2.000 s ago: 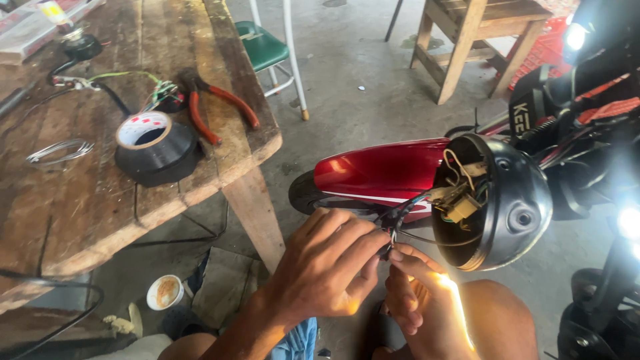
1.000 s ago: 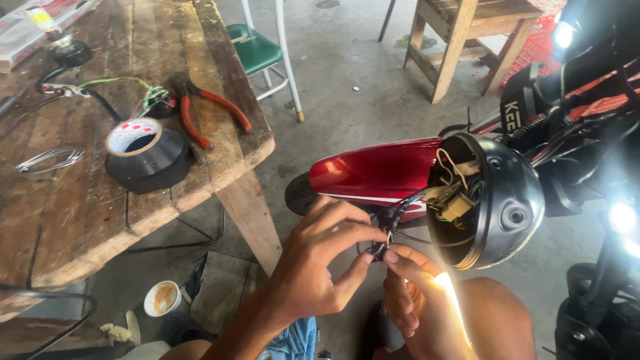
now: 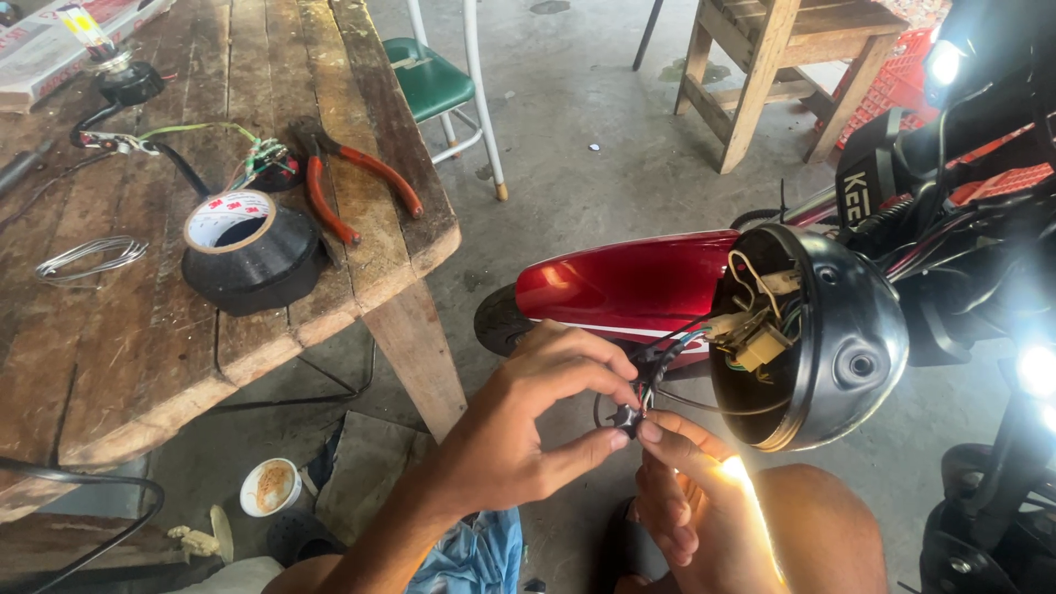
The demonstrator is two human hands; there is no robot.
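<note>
My left hand (image 3: 540, 412) has its thumb and fingertips around a small black connector piece (image 3: 627, 419). The fingers and thumb of my right hand (image 3: 685, 478) pinch thin wires (image 3: 643, 398) at that piece's right side. From there a black-sheathed wire bundle (image 3: 664, 359) runs up into the open black headlight shell (image 3: 858, 355), which holds tangled wires and a yellowed plastic connector (image 3: 763, 346). Behind the hands is a motorcycle's red front fender (image 3: 627, 276). Bright light falls on my right hand's edge.
On the wooden table (image 3: 272, 338) at left lie black tape (image 3: 256, 264), red-handled pliers (image 3: 363, 177), a coil of thin wire (image 3: 92, 257) and a lit bulb (image 3: 87, 33) on a socket. A green-seated chair (image 3: 433, 82), a wooden chair (image 3: 784, 41) and a white cup (image 3: 271, 487) stand around.
My left hand's fingers have shifted, from bunched over the wires to spread around the black piece. My right hand stays about where it was, at the wires.
</note>
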